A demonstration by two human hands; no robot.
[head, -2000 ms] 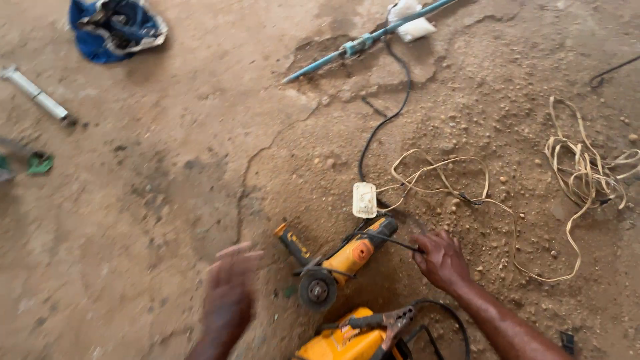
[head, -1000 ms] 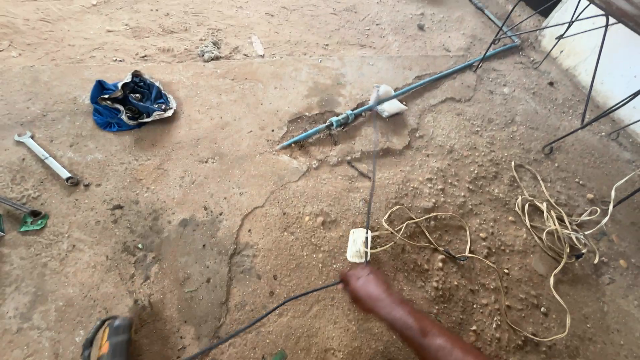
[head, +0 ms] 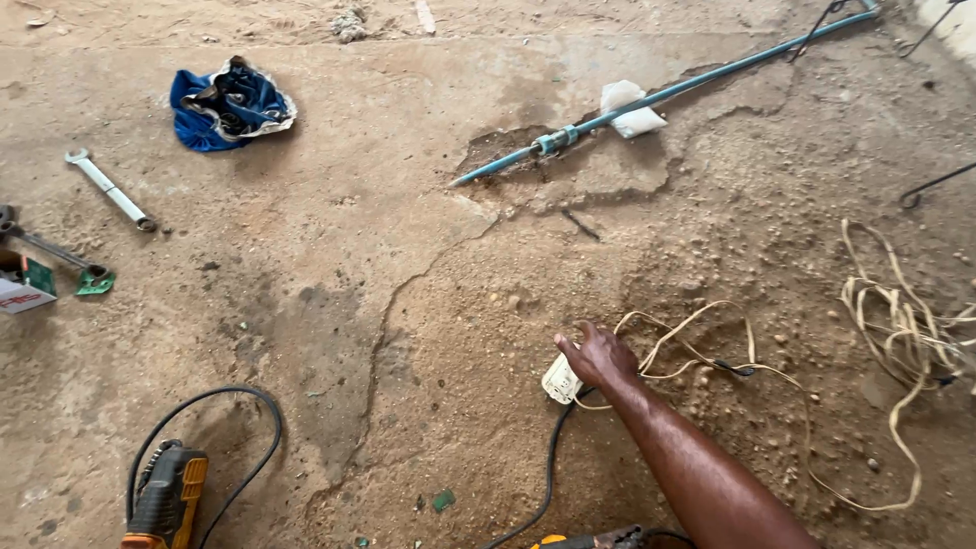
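Note:
My right hand lies over the upper right side of a white electrical socket box on the ground, its thumb and fingers about the box's edge. Whether it grips the box or a plug is hidden. A cream flex leads off to the right from the box, and a black cable runs down from beside it. At the lower left lies a black and yellow angle grinder, partly cut off, its black cord looped. A yellow tool with a metal clamp shows at the bottom edge. My left hand is out of view.
A blue pipe crosses the upper right over a white packet. To the left lie a blue cloth bag, a combination wrench, another wrench and a small box. The cream flex is heaped at the right.
The grinder, earlier beside the socket box, now lies at the lower left. The black cable above the box no longer stretches toward the pipe. My left hand, seen two seconds ago, has left the view.

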